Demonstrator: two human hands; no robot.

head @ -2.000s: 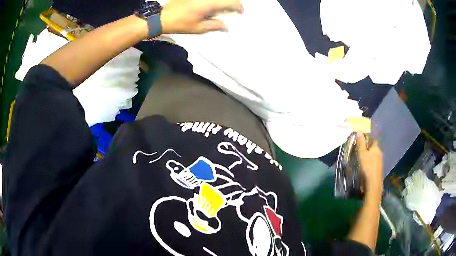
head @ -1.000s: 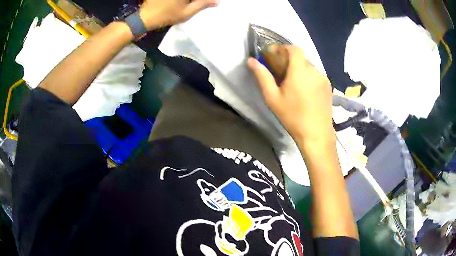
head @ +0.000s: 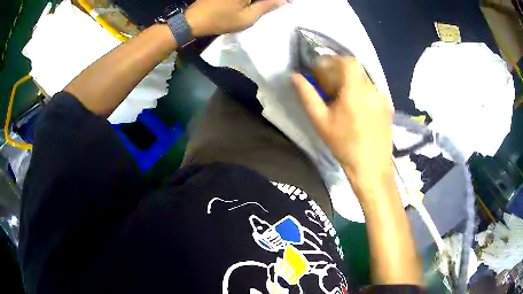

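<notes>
A white garment piece (head: pixel 258 63) lies spread over the long, narrow pressing board, which it mostly hides. My right hand (head: pixel 352 106) is closed round the brown handle of the steam iron (head: pixel 307 49). The iron's pointed metal tip faces the upper left and rests on the white cloth. My left hand (head: pixel 226 16) lies palm down at the cloth's upper left, near the top edge of the picture, and grips nothing that I can see.
A grey hose (head: pixel 467 201) trails from the iron to the lower right, past a grey flat rest (head: pixel 453 198). A white heap (head: pixel 464 97) lies at the right on the dark table (head: pixel 395 46). White pieces (head: pixel 69 63) are stacked at the left above a blue stool (head: pixel 152 143).
Two seconds ago my right hand was with the iron at the board's right end; it moved up left onto the cloth. Over the last second, hand and iron barely shifted, and the view moved slightly.
</notes>
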